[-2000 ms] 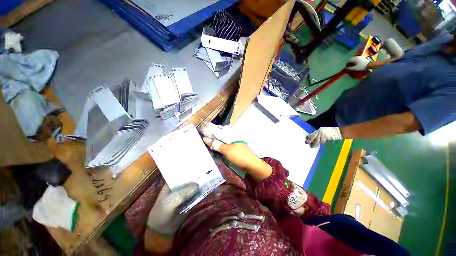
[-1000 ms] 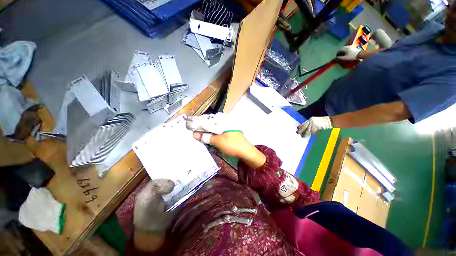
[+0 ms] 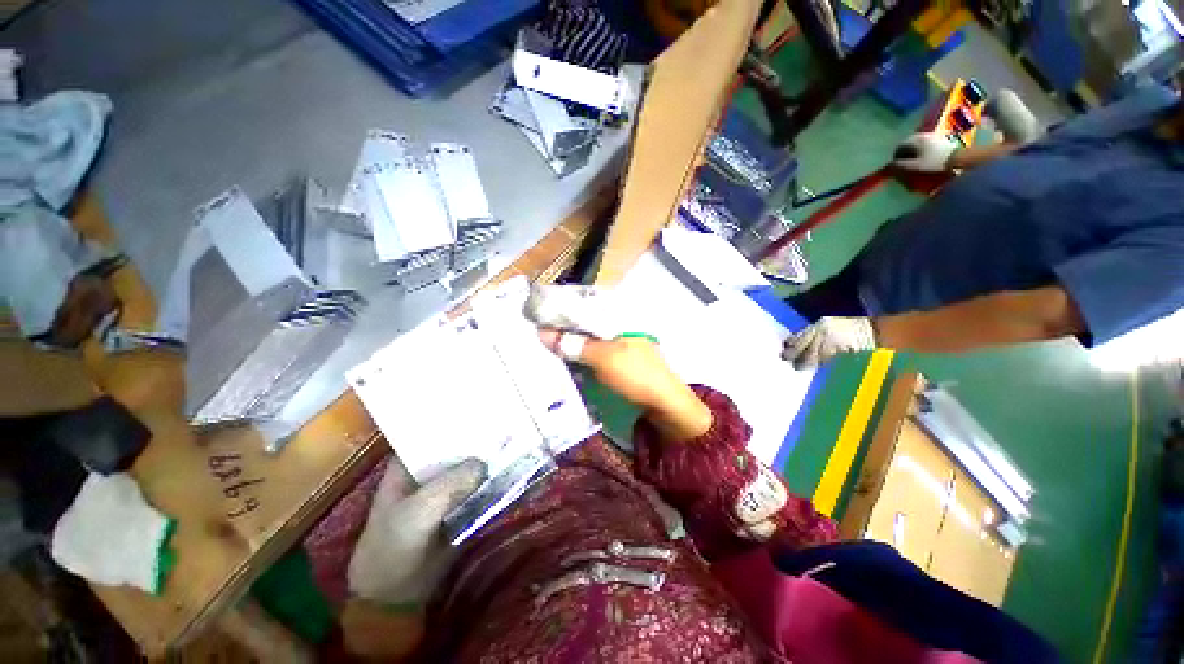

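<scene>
White sheet-metal brackets (image 3: 461, 376) are held over my lap at the bench edge; a seam line runs between two faces, and the lower right edge is folded. My left hand (image 3: 413, 529), in a white-grey knit glove, grips the lower left edge, its thumb on top. My right hand (image 3: 569, 315), gloved with bare fingertips, holds the upper right edge; some fingers are hidden. A nested bracket stack (image 3: 247, 331) sits on the bench to the left. A smaller group (image 3: 422, 214) stands beyond the held brackets.
More loose brackets (image 3: 558, 110) lie by a striped cloth. Blue-edged sheets (image 3: 416, 59) are at the far side. A cardboard divider (image 3: 675, 130) stands at right. An empty glove (image 3: 114, 532) and a blue-grey cloth (image 3: 49, 156) lie left. A person in blue (image 3: 1000, 247) stands right.
The held brackets now show a seam between two white faces, where one plain face showed before. Both hands keep hold and have shifted slightly. The camera view has moved a little.
</scene>
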